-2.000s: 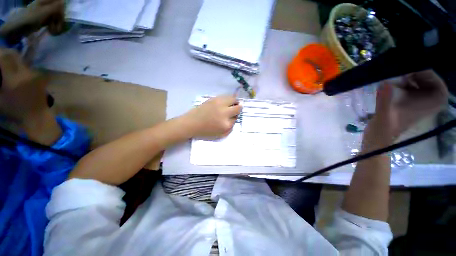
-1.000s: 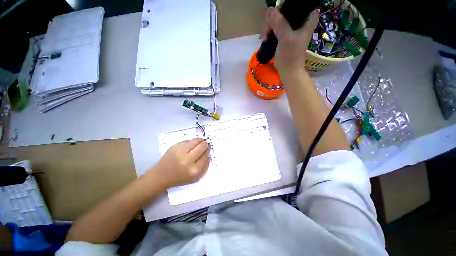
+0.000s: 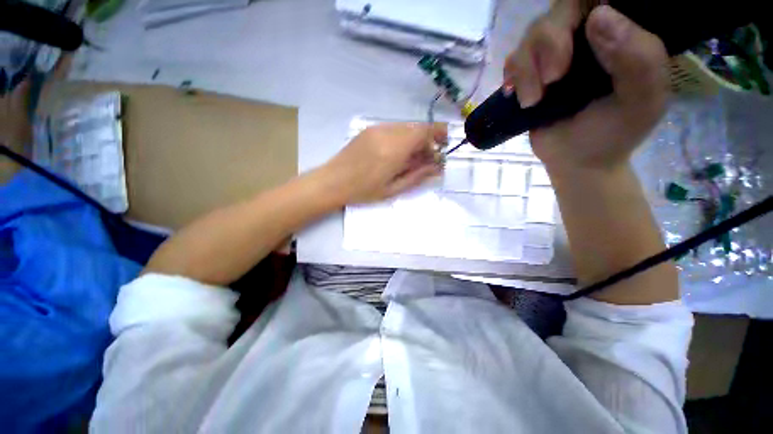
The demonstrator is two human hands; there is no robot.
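Observation:
A white plastic housing (image 3: 492,199) lies with its ribbed inside up in front of me. My left hand (image 3: 390,161) rests over its upper part, fingers pinched at the far edge where wires come in; what the fingertips hold is too small and blurred to tell. My right hand (image 3: 593,93) grips a black electric screwdriver (image 3: 517,119), tilted down to the left, its thin bit at my left fingertips. A narrow green circuit board (image 3: 439,76) with a yellow-tipped part (image 3: 468,109) lies beyond the housing, joined to wires.
A housing stack (image 3: 415,30) stands behind. Bubble wrap (image 3: 737,186) with green boards lies at right. The parts basket (image 3: 686,75) is partly hidden by my right hand. At left are a coworker's blue sleeve (image 3: 51,254), another screwdriver (image 3: 38,25) and a white housing (image 3: 89,144). The black cord crosses my right forearm.
My right hand has brought the screwdriver from the orange bowl to my left fingertips. My left hand stays at the housing's far edge. The camera view has shifted.

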